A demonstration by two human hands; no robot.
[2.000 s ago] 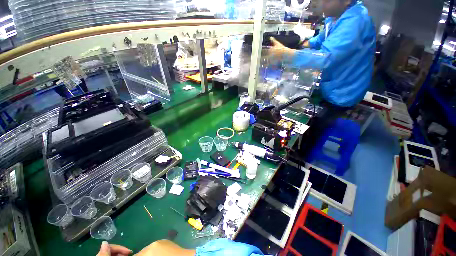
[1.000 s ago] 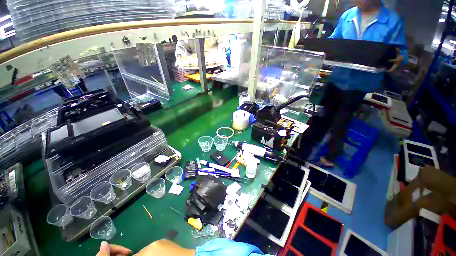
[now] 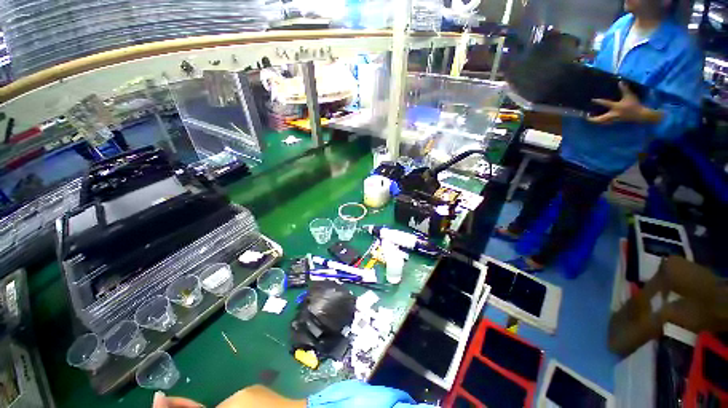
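Note:
My right hand (image 3: 254, 397) shows only in part at the bottom edge, with a blue sleeve to its right; its fingers are cut off, and I cannot tell whether it holds anything. My left hand is not in view. Nearest on the green bench (image 3: 209, 360) lies a loose clear plastic cup (image 3: 157, 370). A row of clear cups (image 3: 155, 312) stands along the edge of a tray. A black crumpled pile (image 3: 323, 312) lies beside white scraps (image 3: 369, 327).
Clear trays with black panels (image 3: 144, 219) stand at left. A white-and-black screwdriver (image 3: 403, 239), a white bottle (image 3: 394, 267) and a tape ring (image 3: 352, 212) lie right of centre. Red and white foam trays (image 3: 499, 368) are beside the bench. A person in blue (image 3: 638, 88) carries black panels.
The person in blue has turned from the far bench and moved right and closer with the black stack. The bench view has shifted slightly left. My right hand has barely moved.

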